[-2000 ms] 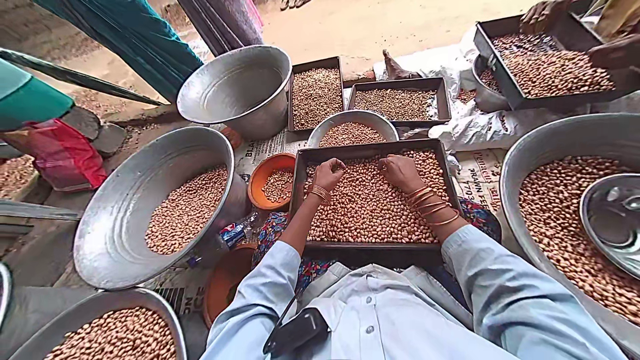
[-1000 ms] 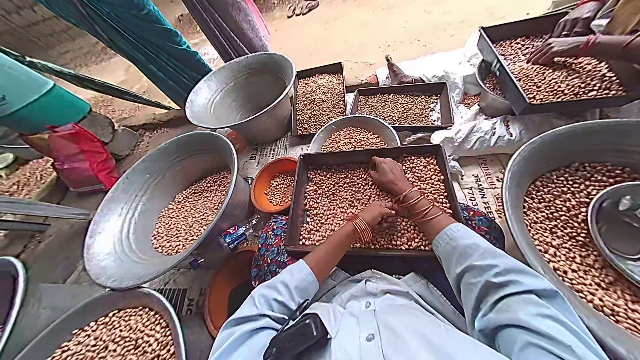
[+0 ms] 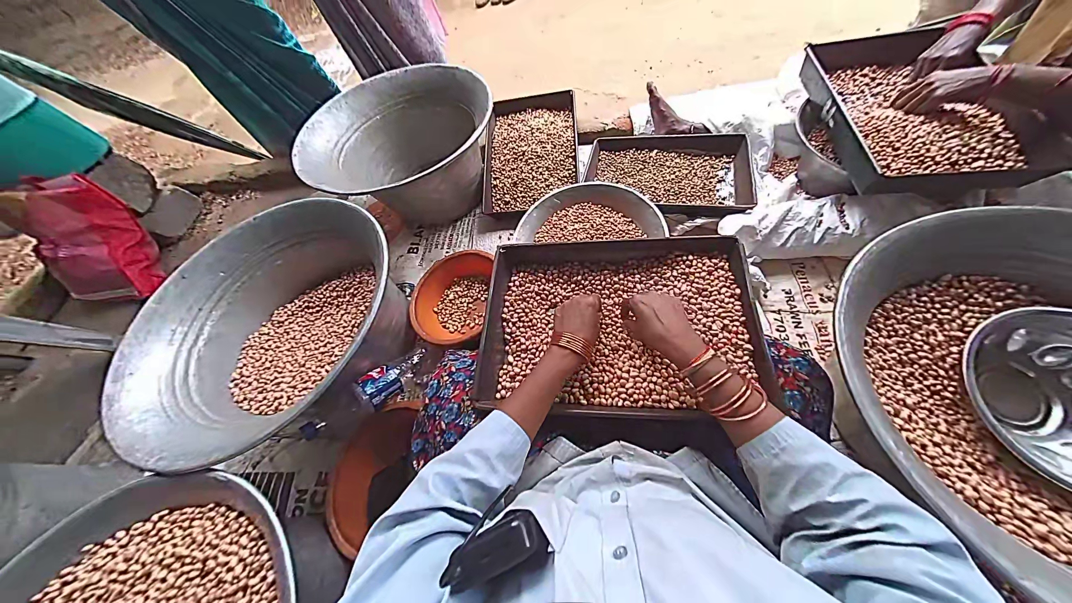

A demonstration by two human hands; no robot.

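A dark rectangular tray (image 3: 620, 410) rests on my lap, spread with reddish-brown nuts or beans (image 3: 636, 368). My left hand (image 3: 578, 322) is over the middle of the tray with its fingers curled down at the nuts. Just right of it, my right hand (image 3: 662, 322) is curled in the same way, its fingertips turned toward the left hand. A narrow gap separates the two hands. Whether either one holds a nut is hidden by the fingers. Bangles circle both wrists. Beyond the tray's far edge stands a round metal bowl (image 3: 590, 219) with more nuts, and an orange bowl (image 3: 452, 297) is at the left.
Large metal basins with nuts stand at left (image 3: 180, 327), lower left (image 3: 159, 561) and right (image 3: 854, 335), the right one holding a steel dish (image 3: 1017, 394). An upright metal basin (image 3: 402, 134) and two smaller trays lie ahead. At upper right, another person's hands (image 3: 946, 79) work in a tray (image 3: 946, 180).
One second ago my hands were close together, the right one farther up the tray. Now they are side by side with a gap between, the left one farther forward.
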